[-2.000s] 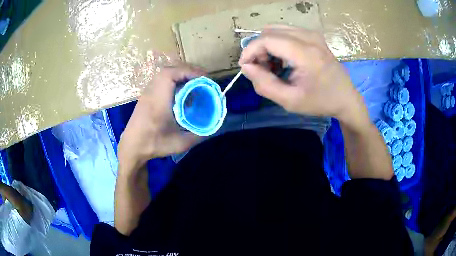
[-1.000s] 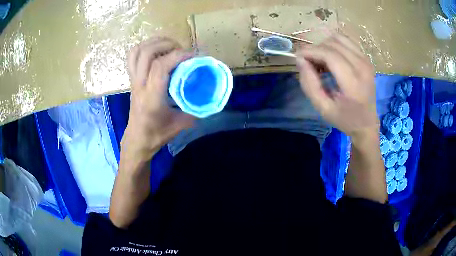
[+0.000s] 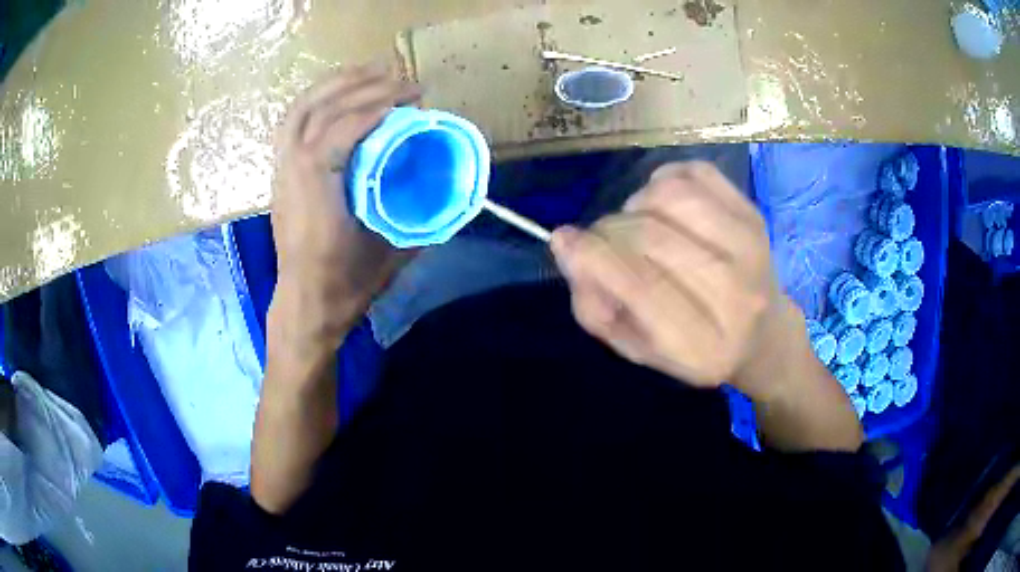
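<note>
My left hand holds a light-blue hollow housing with its faceted open end facing the camera. My right hand grips a thin cotton swab between thumb and fingers. The swab's tip meets the right side of the housing's rim; the tip itself is hard to make out. A small clear oval dish sits on the stained cardboard pad. A spare swab lies just behind the dish, with a short thin stick beside it.
The tan table has a curved edge. Below it, a right blue bin holds rows of ribbed light-blue parts. A left blue bin holds white lining. A whitish round piece lies at the table's far right. Another person's sleeve shows lower left.
My right hand has come from the dish down and left, bringing the swab to the housing's rim. The dish is now uncovered. My left hand has moved slightly left with the housing.
</note>
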